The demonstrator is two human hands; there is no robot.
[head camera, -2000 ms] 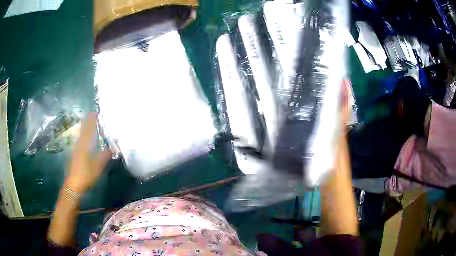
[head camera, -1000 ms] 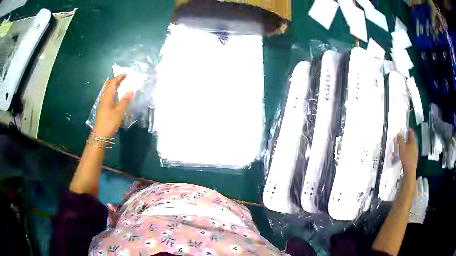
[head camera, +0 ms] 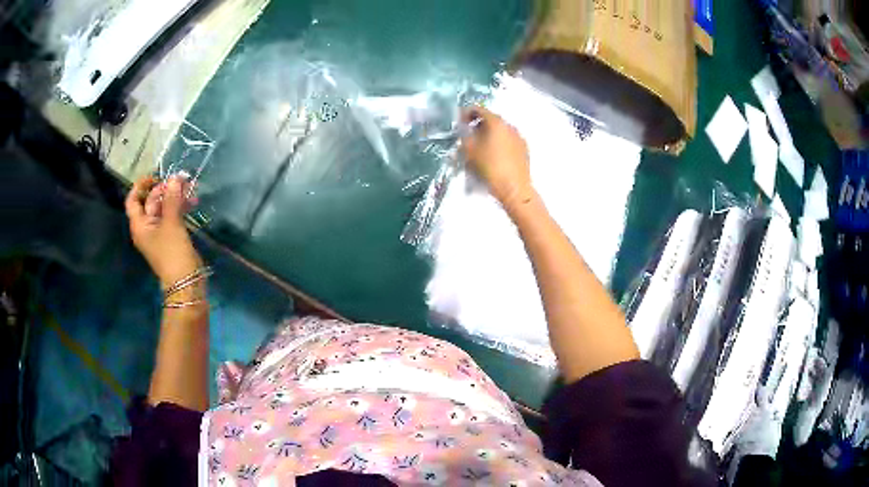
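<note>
A clear poly bag (head camera: 286, 157) lies spread over the green bench between my hands. My left hand (head camera: 167, 214) pinches its near left edge at the bench's front edge. My right hand (head camera: 495, 157) has its fingers closed on crinkled clear film at the bag's right side, over the stack of poly bags (head camera: 515, 257); the fingertips are partly hidden. The stack sticks out of a brown cardboard carton (head camera: 619, 48).
Bagged white laminator units (head camera: 748, 323) lie side by side at the right. Loose white foam pieces (head camera: 727, 128) are scattered behind them. A bare white unit (head camera: 124, 48) with a black cord (head camera: 114, 114) lies on the pale cover sheet (head camera: 195, 86) at upper left.
The view has swung left. My right hand has left the bagged units and come to the film by the bag stack. My left hand has moved left, and the clear bag is now spread out.
</note>
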